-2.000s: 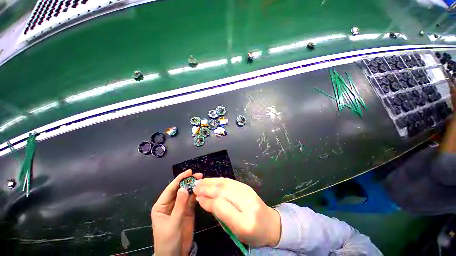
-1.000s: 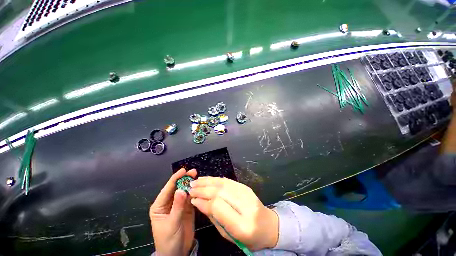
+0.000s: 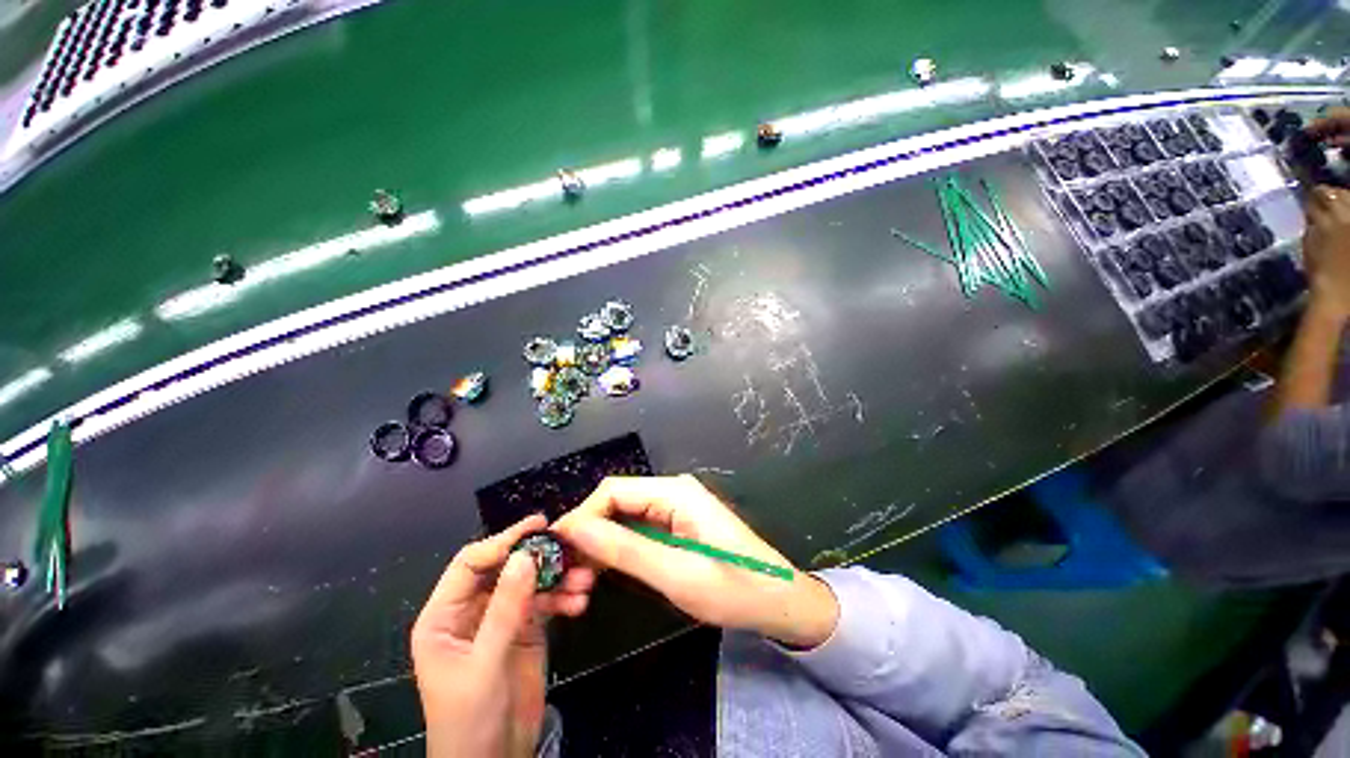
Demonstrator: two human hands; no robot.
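My left hand [image 3: 481,637] holds a round board assembly [image 3: 542,561], green and metallic, between thumb and fingers near the bench's front edge. My right hand [image 3: 674,555] is just right of it, fingertips at the assembly's upper right. It holds a green stick [image 3: 711,551] like a pen, the stick's end pointing right over the hand. The stick's working tip is hidden by the fingers. A black speckled pad [image 3: 570,477] lies under and behind the hands. Beyond it sit a cluster of round board assemblies [image 3: 570,388] and, to the left, three black rings [image 3: 431,446].
Green conveyor [image 3: 489,89] with spaced units runs behind a white-and-blue rail. Green sticks lie at right [image 3: 980,245] and far left [image 3: 56,511]. A compartment tray [image 3: 1133,319] of black parts is at right, beside another person's arm [image 3: 1310,363]. A white rack [image 3: 222,67] is upper left.
The green stick has swung from pointing down toward me to lying across my right hand, pointing right. The belt units have moved left. The view has shifted slightly. Another person's hands now show at right.
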